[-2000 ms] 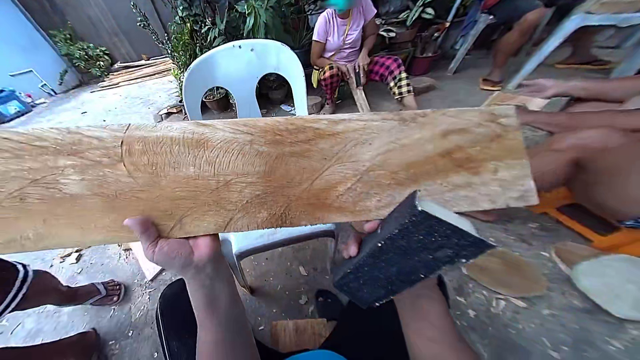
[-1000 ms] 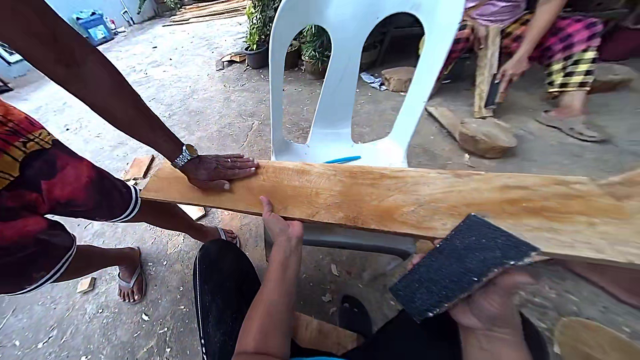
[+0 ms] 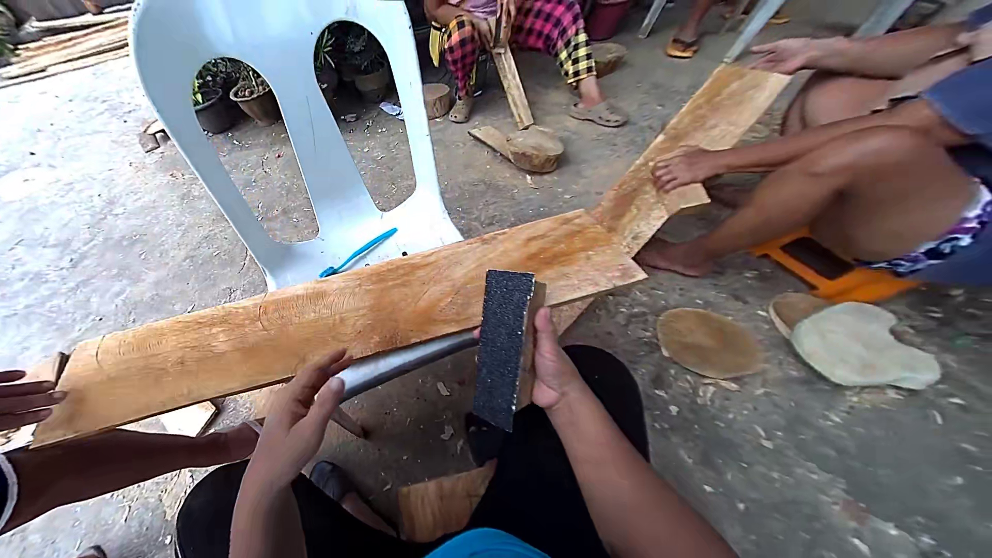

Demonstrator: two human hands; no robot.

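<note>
A long wooden board (image 3: 325, 325) lies across the seat of a white plastic chair (image 3: 298, 116), with a blue toothbrush-like item (image 3: 360, 252) behind it. My right hand (image 3: 550, 360) grips a sanding block (image 3: 505, 349) faced with dark abrasive, upright in front of the board's right part. My left hand (image 3: 298, 415) has its fingers apart at the board's near edge and holds nothing; whether it touches the edge, I cannot tell. Beyond the board's right end is another wooden board (image 3: 697, 124), under a person's hand.
Another person's hand (image 3: 27, 399) is at the board's left end. To the right, a person sits on an orange stool (image 3: 845, 271). Round flat pieces (image 3: 709, 341) lie on the concrete floor. Ahead, a seated person holds a narrow wooden piece (image 3: 511, 85) near a wood stump (image 3: 535, 149).
My left hand has come away from its grip on the board's near edge. The sanding block has turned from slanted to upright. The other person's hand no longer lies flat on the board. The view has shifted.
</note>
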